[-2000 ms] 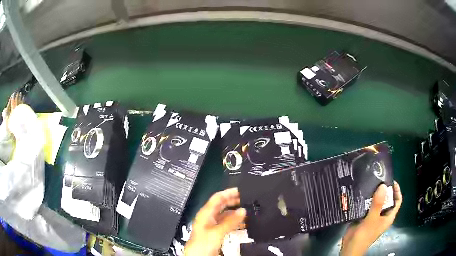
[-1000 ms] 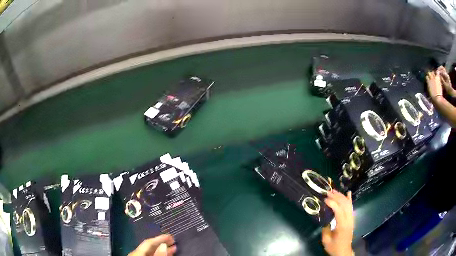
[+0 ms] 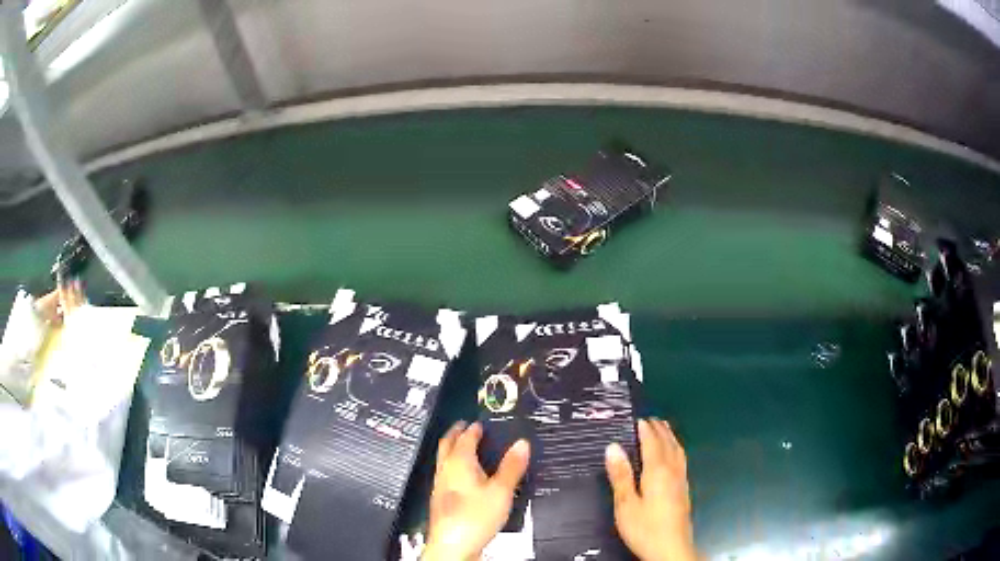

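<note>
A stack of flat black carton blanks (image 3: 570, 384) with pale end flaps lies in front of me. My left hand (image 3: 474, 495) is at its left edge and my right hand (image 3: 655, 493) at its right edge, thumbs on the printed face and fingers along the sides. They grip the upper blank; how many blanks they hold cannot be told. A second stack of blanks (image 3: 356, 422) lies to the left, slightly tilted, and a third stack (image 3: 197, 384) lies further left.
A formed carton (image 3: 592, 206) lies on the green belt, another (image 3: 897, 230) further right. A pile of formed cartons (image 3: 945, 389) stands at the far right. At the left are a grey post (image 3: 82, 186), a yellow-white sheet (image 3: 93, 356) and another person's white sleeve (image 3: 66, 466).
My right hand has let go of the formed carton, now at the right-hand pile, and moved left. Both hands have come to the nearest blank stack. The view has turned right, then back left.
</note>
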